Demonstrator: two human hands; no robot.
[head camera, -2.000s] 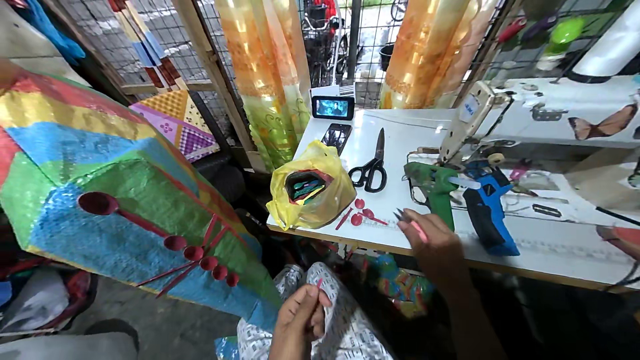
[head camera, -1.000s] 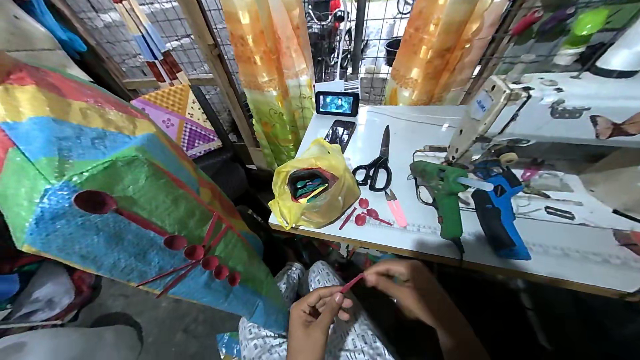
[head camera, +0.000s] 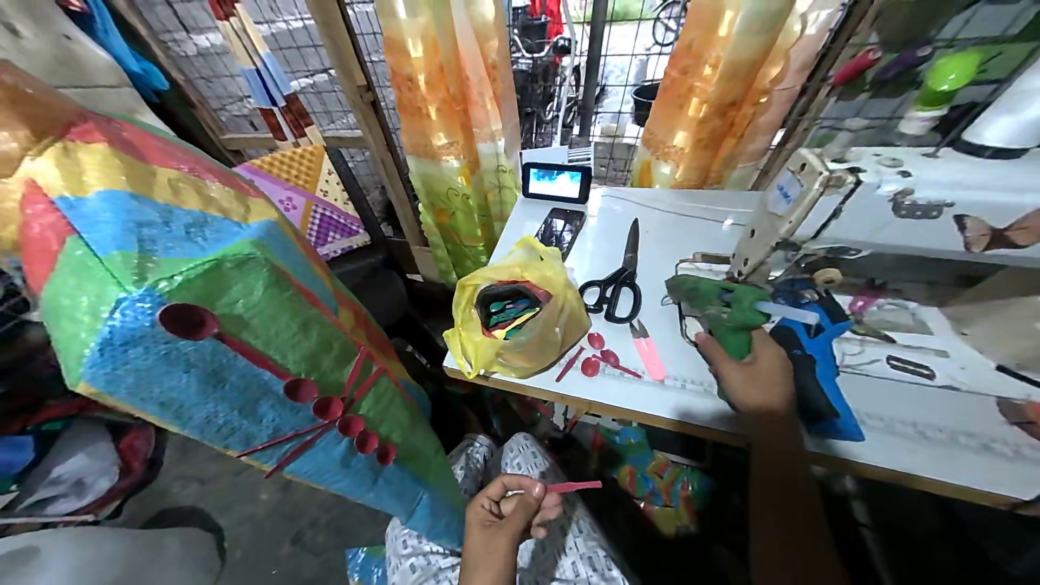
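Observation:
Between the fingertips of my left hand, above my lap, is a thin red plastic strip. My right hand grips the handle of a green glue gun at the table, beside a blue glue gun. Red plastic spoon pieces lie near the table edge, next to a small pink-handled cutter. Black-handled scissors lie behind them. At the left stands a colourful, plastic-covered form with red spoons across its side.
A yellow plastic bag holding coloured pieces sits at the left end of the white table. Behind it are a phone and a small lit screen. A sewing machine stands at the right.
The pink-handled cutter, in my right hand two seconds ago, lies on the table. My right hand has moved from beside my left hand to the green glue gun and taken hold of it.

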